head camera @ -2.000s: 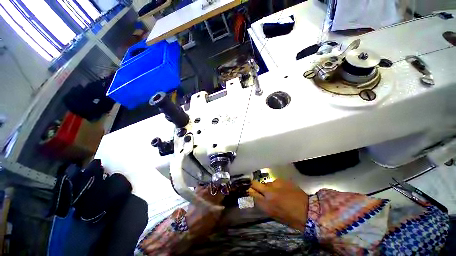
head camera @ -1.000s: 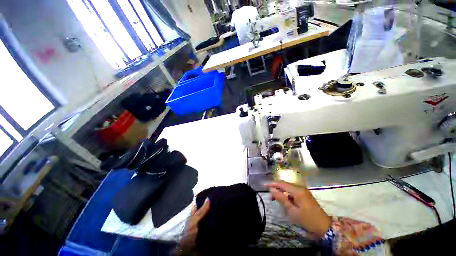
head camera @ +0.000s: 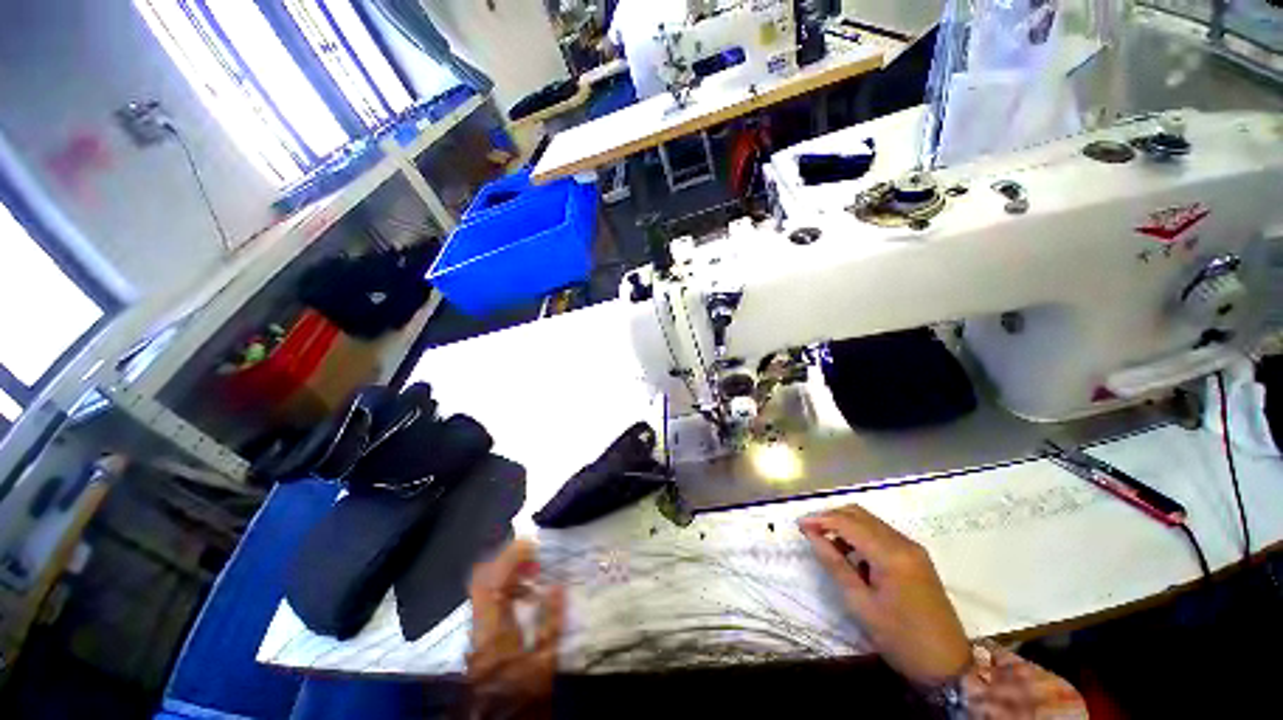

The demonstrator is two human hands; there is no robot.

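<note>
A black workpiece (head camera: pixel 605 478) lies on the white tabletop just left of the bed plate (head camera: pixel 844 453). My left hand (head camera: pixel 518 608) is blurred, low over the table's front edge below that piece, and holds nothing visible. My right hand (head camera: pixel 889 584) is over the table in front of the bed plate, empty, with its fingers slightly curled and apart. The sewing machine (head camera: pixel 929 267) stands behind, its needle area (head camera: pixel 739 401) beside a bright lamp spot. A stack of black pieces (head camera: pixel 401 492) lies at the table's left.
Red-handled snips (head camera: pixel 1126 488) lie right on the tabletop. Dark thread ends (head camera: pixel 718 605) are scattered along the front. A black panel (head camera: pixel 896 380) lies under the machine arm. A blue bin (head camera: pixel 521 246) stands behind the table. A cable hangs at the right.
The black workpiece has left my left hand and now lies beside the bed plate. My left hand has moved left, my right hand slightly right and down. The view has shifted.
</note>
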